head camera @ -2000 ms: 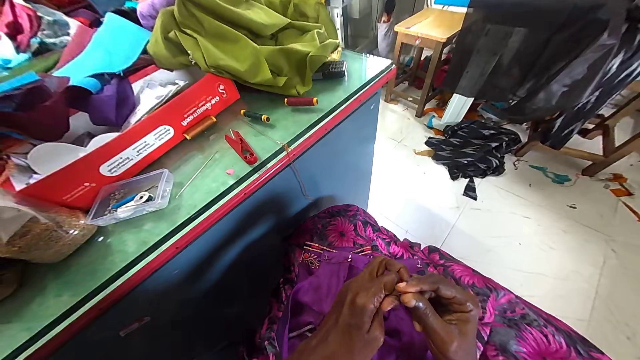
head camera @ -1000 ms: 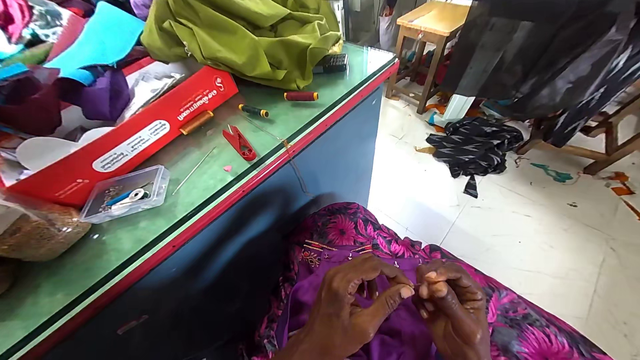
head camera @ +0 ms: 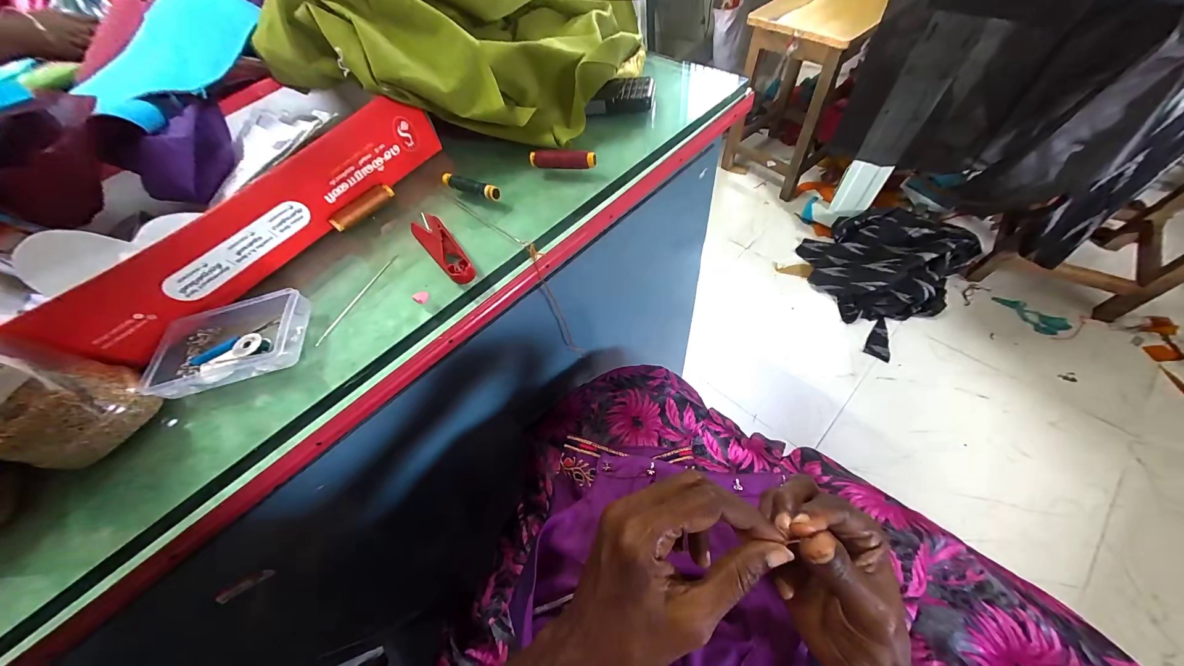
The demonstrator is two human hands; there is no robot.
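A purple garment piece with gold embroidery and small metal hooks (head camera: 592, 495) lies over my lap, on floral magenta and black cloth (head camera: 634, 416). Above it, my left hand (head camera: 680, 555) and my right hand (head camera: 837, 564) meet at the fingertips. Between thumb and index finger, my left hand pinches one end of something thin, which looks like a needle. The right fingertips are closed on its other part, and they hide most of it. Thread snips with red handles (head camera: 443, 248) lie on the glass-topped counter, near a dark green thread spool (head camera: 471, 187) and a maroon spool (head camera: 562, 159).
On the counter (head camera: 305, 388) are a red box (head camera: 231, 222), an orange spool (head camera: 362, 208), a clear plastic case (head camera: 231, 342), a thin metal rod (head camera: 356, 301) and olive green cloth (head camera: 462, 55). Another person's hand (head camera: 55, 35) shows at top left. Black patterned cloth (head camera: 888, 264) lies on the floor.
Two seconds ago my hands were bunched together; the left fingers are now more extended, with the fingertips of both hands still meeting. Another person's hand has come into view at top left.
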